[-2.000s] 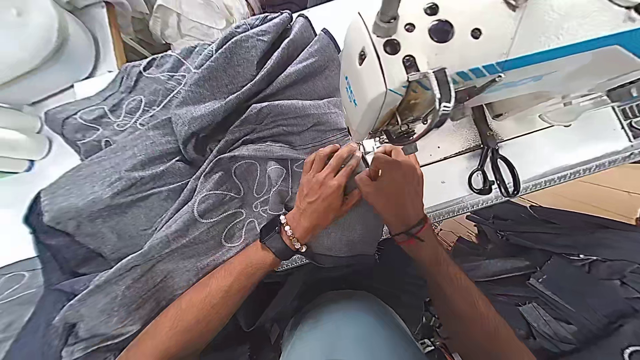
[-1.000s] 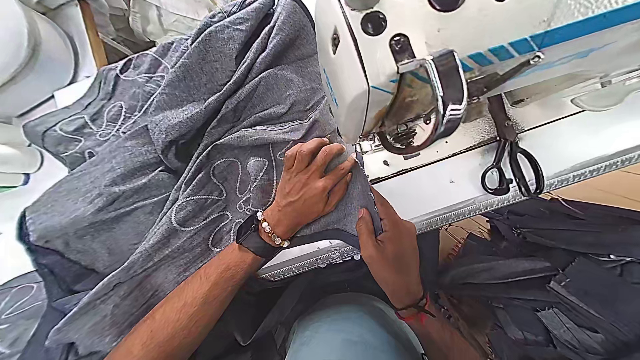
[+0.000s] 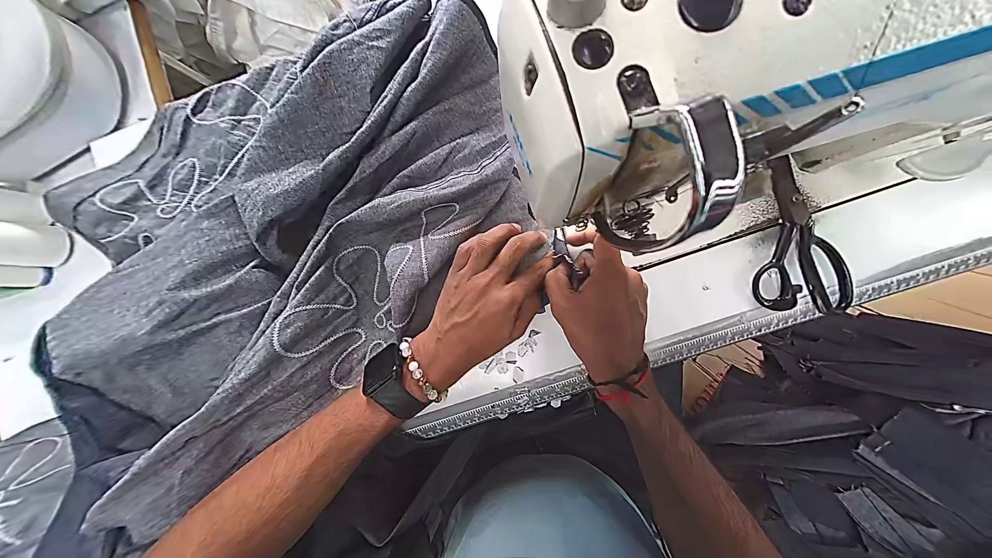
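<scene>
Grey fabric [image 3: 310, 194] with curling white stitched outlines spreads from the left up to the needle area of a white sewing machine [image 3: 542, 101]. My left hand [image 3: 496, 294], with a watch and beaded bracelet at its wrist, lies on the fabric's right end, its fingertips pinching the edge beside the presser foot. Close against it, my right hand [image 3: 601, 302] has its fingers curled on a small dark folded edge of cloth [image 3: 570, 263] just in front of the needle area. The needle itself is hidden behind the fingers and the machine's metal guard [image 3: 717, 170].
Black-handled scissors [image 3: 802, 267] lie on the machine bed, right of my right hand. A measuring tape [image 3: 914, 291] runs along the table's front edge, with small scraps [image 3: 508, 360] near it. Dark cloth pieces [image 3: 876, 434] are heaped at the lower right. White rounded objects [image 3: 54, 85] stand at upper left.
My right hand has moved up from the fabric's near right edge to the needle area beside my left hand. The fabric corner that lay under and below my hands no longer covers that part of the table.
</scene>
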